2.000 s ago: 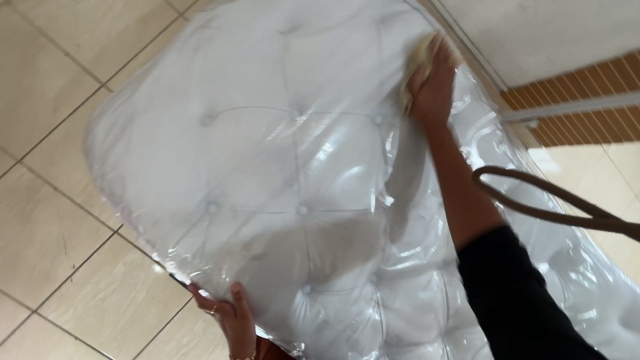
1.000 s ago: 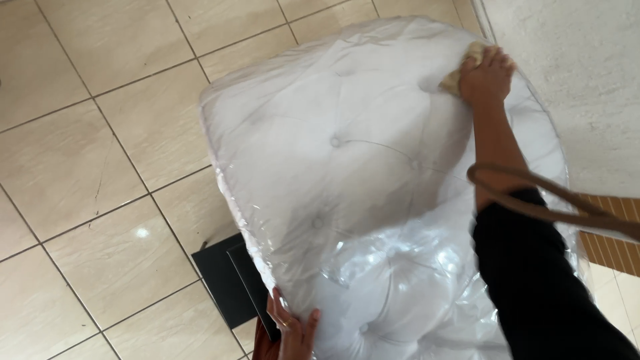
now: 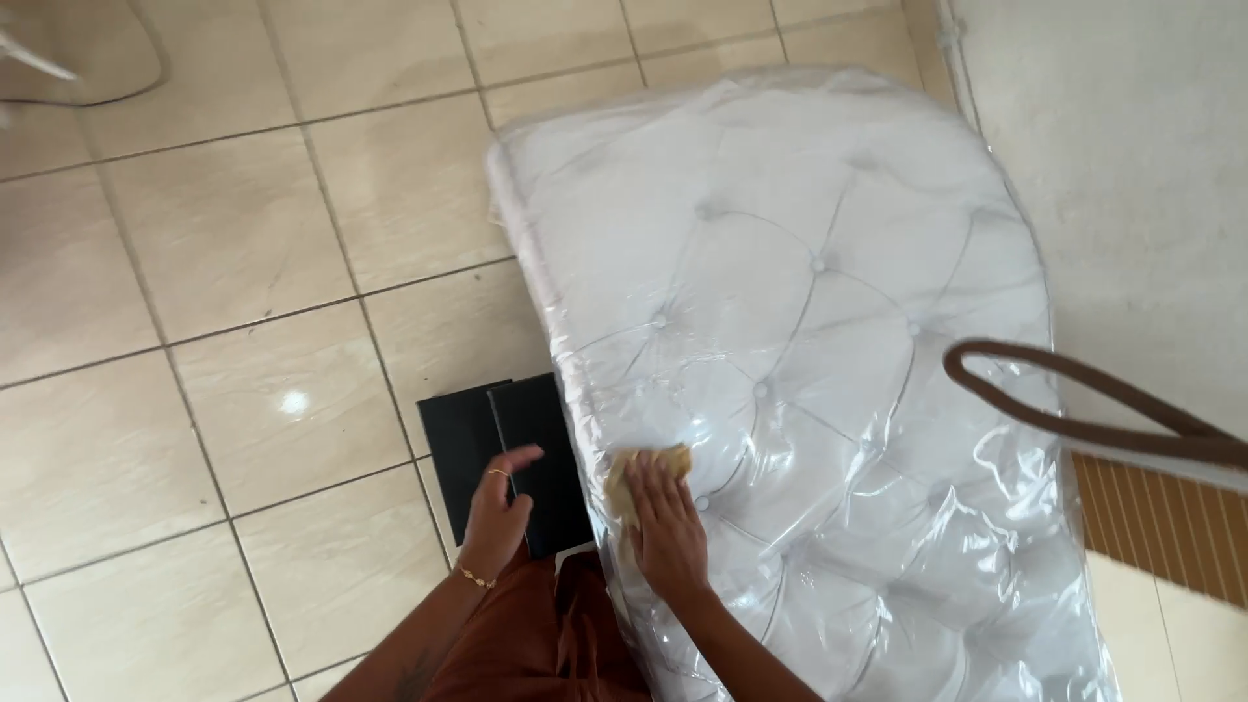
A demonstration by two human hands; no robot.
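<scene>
A white button-tufted upholstered panel (image 3: 809,322), wrapped in clear plastic, fills the centre and right of the head view. My right hand (image 3: 668,526) presses a yellowish cloth (image 3: 624,478) flat on the plastic near the panel's left edge. My left hand (image 3: 502,512), with a ring and a bracelet, is off the panel, just left of that edge, its fingers apart and holding nothing. Below and beside it lie black flat panels (image 3: 541,458), partly hidden by the tufted panel and my hand.
Beige floor tiles (image 3: 263,409) spread over the left side. A pale wall (image 3: 1141,195) stands at the right, with a brown slatted piece (image 3: 1170,526) below it. A brown loop of strap or cord (image 3: 1072,366) crosses the right side. A thin dark cable (image 3: 107,100) lies at the upper left.
My right hand has moved with the cloth from the panel's upper right to its left edge. My left hand has let go of the panel's edge. The view has shifted.
</scene>
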